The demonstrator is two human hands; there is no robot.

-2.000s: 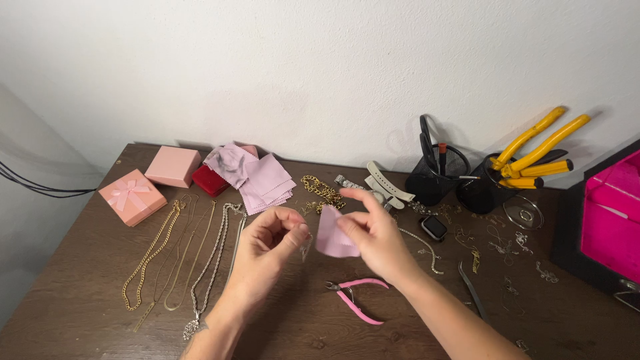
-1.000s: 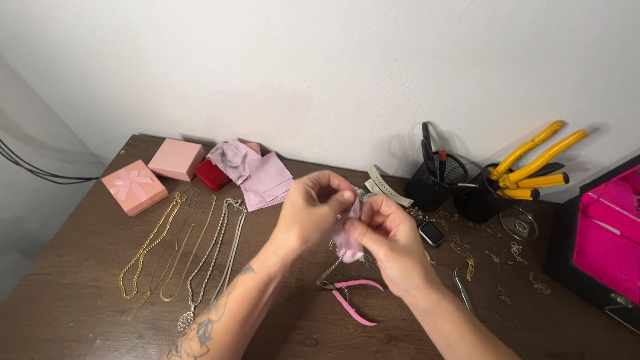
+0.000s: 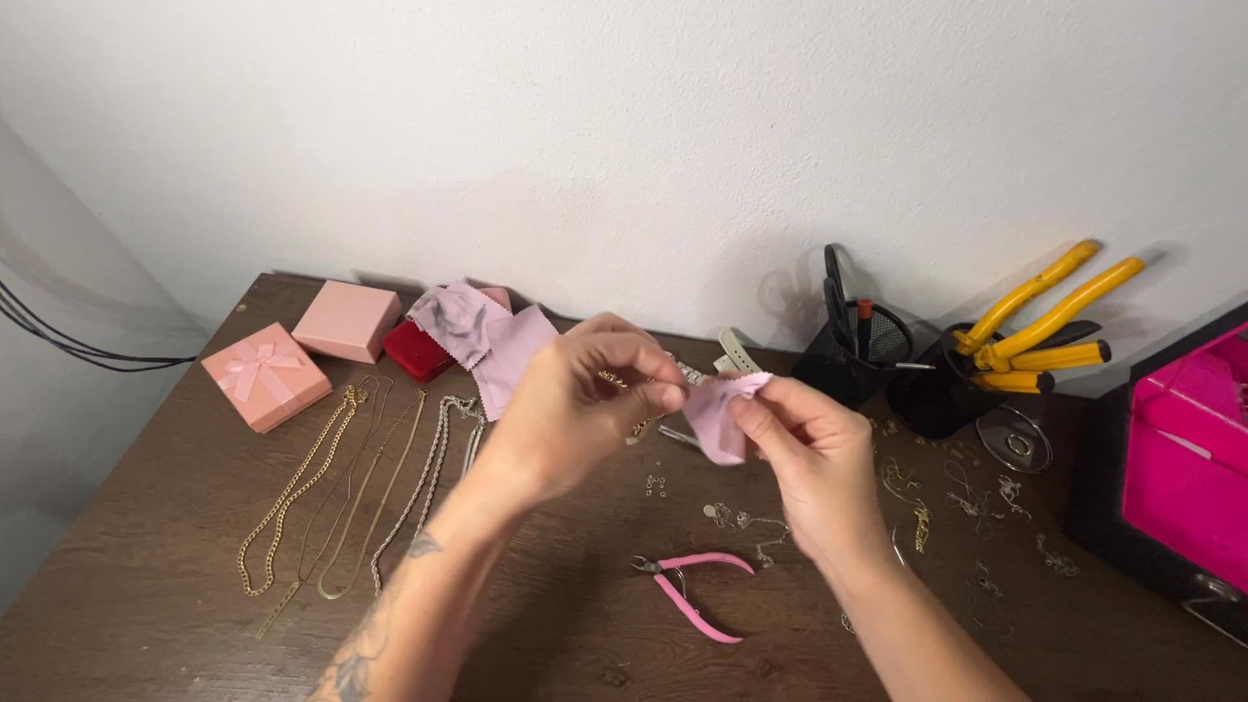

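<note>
My right hand (image 3: 814, 444) pinches a small pink cloth with zigzag edges (image 3: 717, 424) between thumb and fingers, above the table. My left hand (image 3: 604, 390) is beside it, thumb and fingertips closed together at the cloth's left edge; whatever lies between them is too small to tell. Behind the left hand, part of a gold chain (image 3: 641, 426) shows. Below the hands lie pink-handled nippers (image 3: 697, 590), small metal rings (image 3: 655, 485) and a thin silver chain (image 3: 760, 522).
At left are two pink boxes (image 3: 346, 317), a red box (image 3: 417, 351), more pink cloths (image 3: 512, 351) and gold necklaces (image 3: 292, 497). Behind at right stand black mesh holders (image 3: 848, 356), one with yellow-handled tools (image 3: 1053, 302). A black case with pink lining (image 3: 1185, 458) is at far right, near scattered chains (image 3: 975, 502).
One second ago both hands were together around the cloth, with a chain hanging below. They are now slightly apart, higher, and the cloth hangs more openly from my right hand.
</note>
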